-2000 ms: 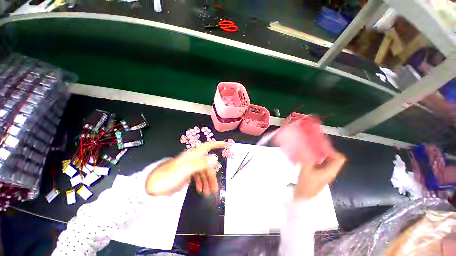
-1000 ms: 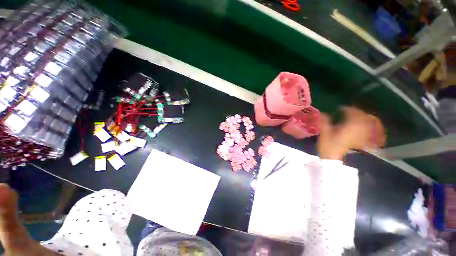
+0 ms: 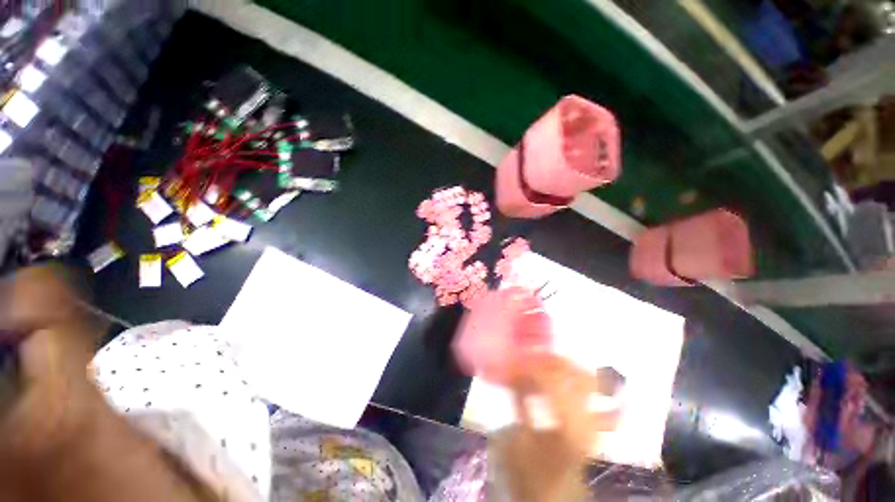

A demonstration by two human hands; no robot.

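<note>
My right hand (image 3: pixel 554 402), blurred, holds a pink housing (image 3: pixel 505 333) over the left part of the large white sheet (image 3: pixel 628 343). My left hand (image 3: pixel 59 382) is large and blurred at the lower left edge; its fingers and anything in them cannot be made out. Tiny pink pieces (image 3: pixel 447 245) lie in a loose heap left of the sheet. Dark tweezers tips show just behind the held housing. Two stacked pink housings (image 3: pixel 574 147) stand by the rail, with a dark band between them. Another pink pair (image 3: pixel 702 247) stands farther right.
Pouch batteries (image 3: pixel 201 230) with red wires and small circuit boards lie at the left. Blister trays (image 3: pixel 69 118) are stacked at the far left. A smaller white sheet (image 3: pixel 319 333) lies in front of me. Clear plastic (image 3: pixel 756 485) is at the lower right; a grey post crosses at the right.
My right hand has moved from near the rail toward me and now holds a pink housing. The single housing beside the stack is gone from there; a pink pair stands farther right. The view has shifted.
</note>
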